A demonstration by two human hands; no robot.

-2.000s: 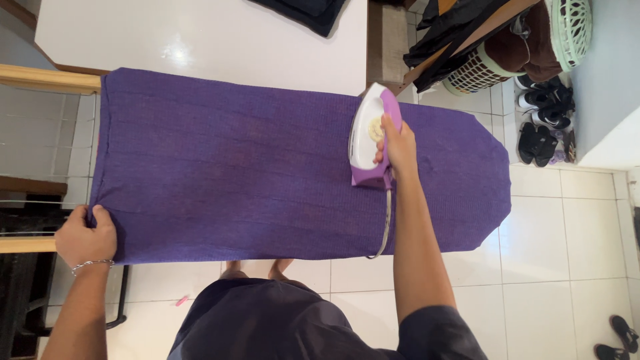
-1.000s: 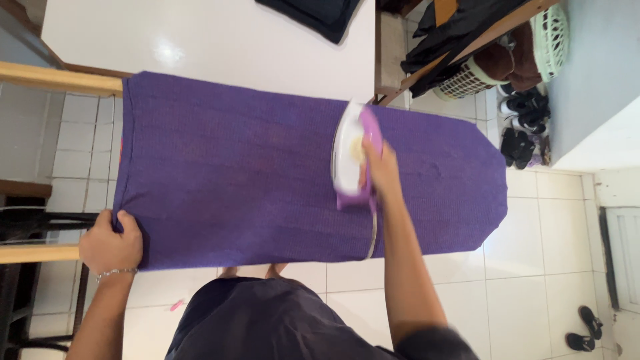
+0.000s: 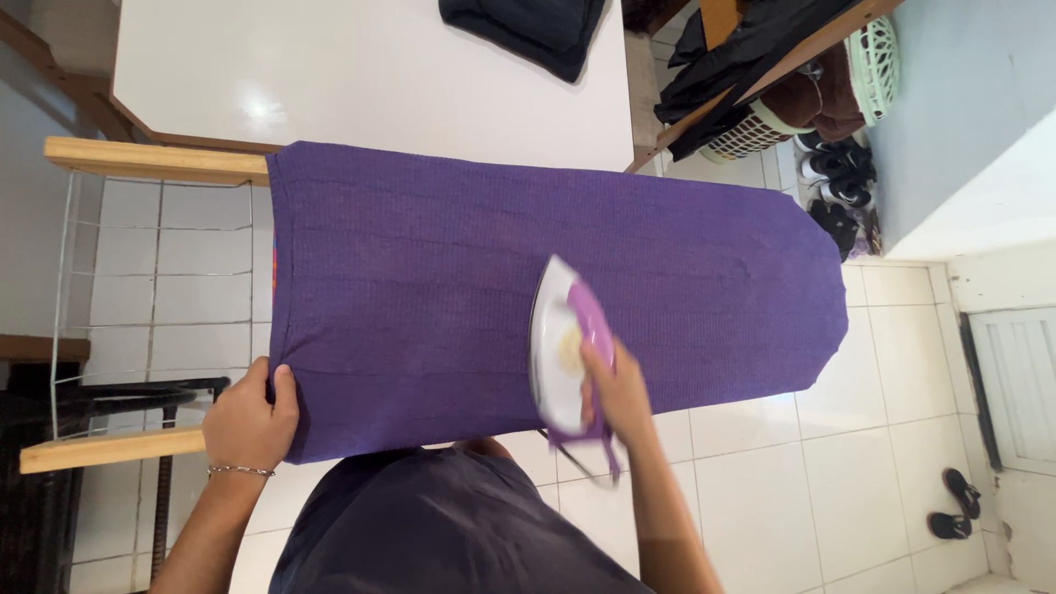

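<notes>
A purple ribbed cloth [image 3: 429,272] lies spread over the ironing board, with shallow creases running along it. My right hand [image 3: 612,388] is closed around the handle of a white and purple clothes iron [image 3: 565,355], which is over the cloth's near half, its tip toward the far edge. The iron is slightly blurred, and its cord hangs past the near edge. At the cloth's near left corner, my left hand [image 3: 252,417] pinches the hem between thumb and fingers. A strip of red patterned fabric shows under the left hem.
Beyond the board stands a white table [image 3: 346,74] with folded dark clothing [image 3: 528,29] on it. The board's wooden frame [image 3: 157,161] and wire rack [image 3: 157,272] extend left. Laundry baskets [image 3: 747,132] and shoes [image 3: 837,181] are at the far right; flip-flops [image 3: 949,524] lie on the tiled floor.
The iron in my right hand has moved from the cloth's far half to its near half. My left hand stays at the near left corner. The view has shifted, showing more of the wire rack.
</notes>
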